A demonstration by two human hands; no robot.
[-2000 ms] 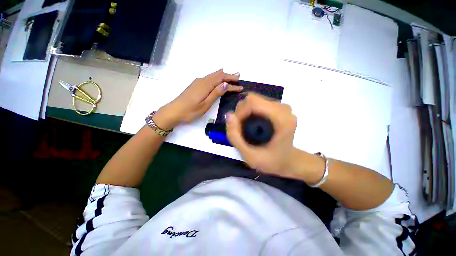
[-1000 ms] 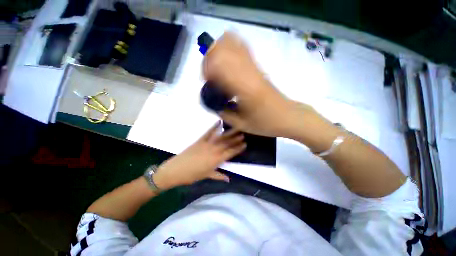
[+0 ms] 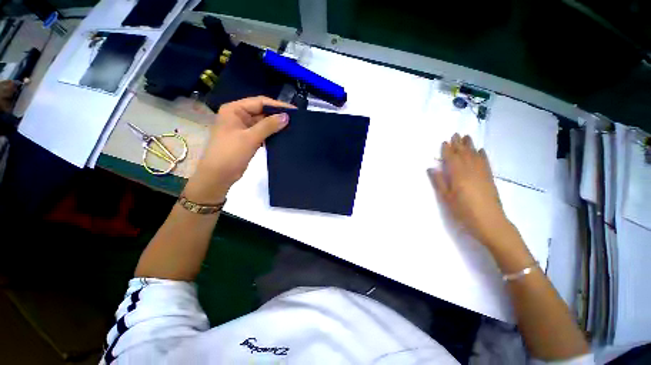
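My left hand (image 3: pixel 239 139) holds a matt black panel (image 3: pixel 318 162) by its upper left corner, over the white card (image 3: pixel 400 214). My right hand (image 3: pixel 467 182) is over the white card at the right, palm down, fingers pointing away from me; nothing shows in it. The blue press roller (image 3: pixel 305 77) lies behind the panel, its black frame partly hidden by the panel. The circuit board (image 3: pixel 472 93) with a small round part (image 3: pixel 460 103) and thin wires is on the white card beyond my right hand.
Scissors (image 3: pixel 163 151) with gold handles lie at the left. Black panels with yellow tabs (image 3: pixel 182 60) lie behind them. Cards with black panels (image 3: pixel 114 63) are at the far left. Stacked sheets (image 3: pixel 598 199) stand at the right. A metal rail (image 3: pixel 400 57) runs along the back.
My right hand has let go of the roller, which now lies behind the panel, and has moved right. My left hand has taken hold of the black panel's corner. The view has shifted.
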